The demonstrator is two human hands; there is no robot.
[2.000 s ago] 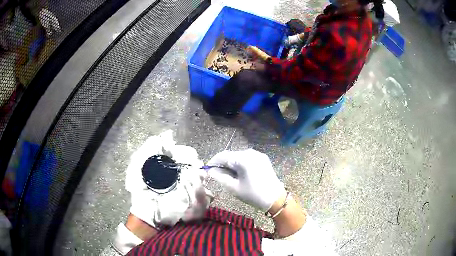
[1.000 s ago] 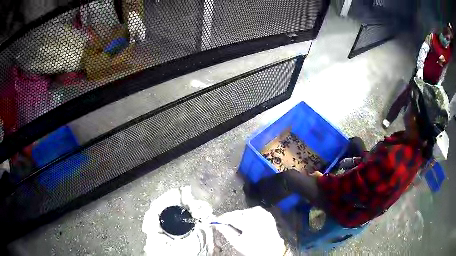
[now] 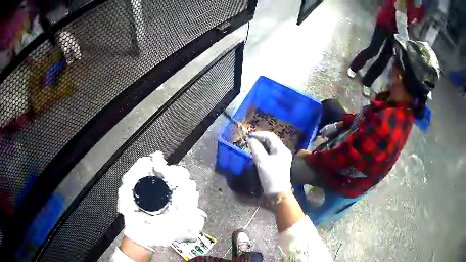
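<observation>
My left hand, in a white glove, holds a small round paint pot of black paint, with white cloth bunched around it. My right hand, also gloved, is stretched forward and holds a thin brush between thumb and fingers. The brush points up and left, its tip at or near the lower frame edge of the narrower black mesh panel; I cannot tell whether it touches. The larger curved mesh panel stands behind it.
A blue crate with small dark parts is just beyond my right hand. A person in a red-black checked shirt sits beside it on a blue stool. Another person is farther back. A printed card lies on the floor.
My right hand has left the pot and moved forward with the brush towards the narrower panel. The view has turned, so the panels and crate sit differently. The far person is nearer the seated one.
</observation>
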